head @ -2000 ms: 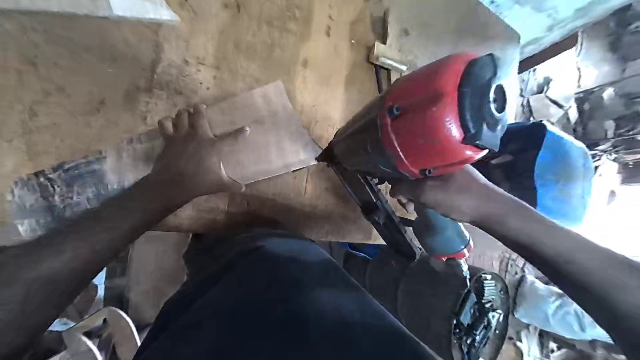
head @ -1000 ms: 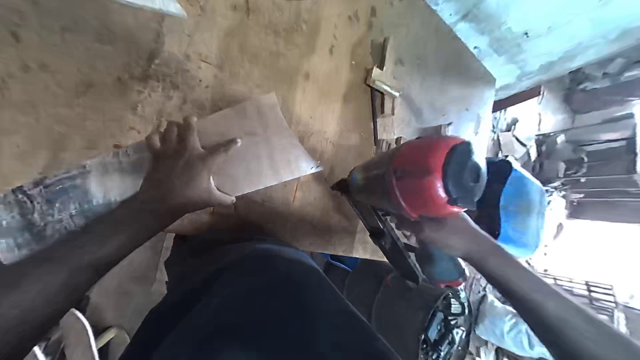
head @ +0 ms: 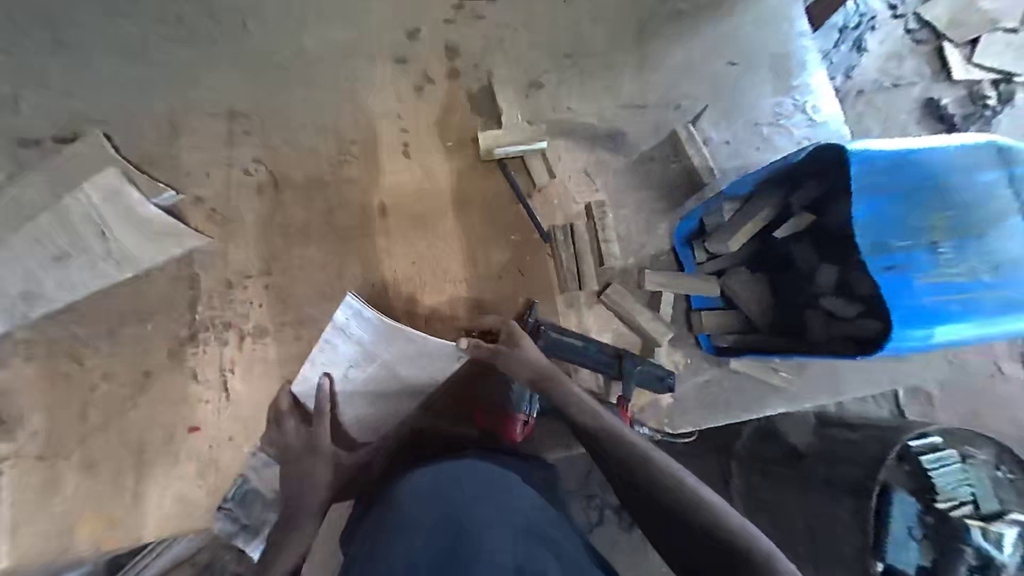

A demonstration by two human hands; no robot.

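A thin curved-edged plywood piece [head: 376, 360] lies at the near side of the wooden worktable, between my two hands. My left hand [head: 308, 432] grips its lower left edge, the thumb on its face. At its right corner, my right hand [head: 504, 348] pinches the tip between thumb and fingers. The pneumatic nailer [head: 600, 352], black with red parts, lies on the table just right of my right hand and partly under my forearm; my right hand does not hold it.
Similar curved panels [head: 88, 232] lie at the left. Several small wood blocks [head: 576, 256] and a T-shaped wooden piece [head: 512, 142] are on the table [head: 312, 200]. At the right, a blue plastic container [head: 936, 240] on its side holds wood offcuts. A round tray of nail strips [head: 944, 480] stands lower right.
My right hand has let go of the nailer, now lying on the table, and has taken the plywood piece's right corner. The view has shifted considerably.
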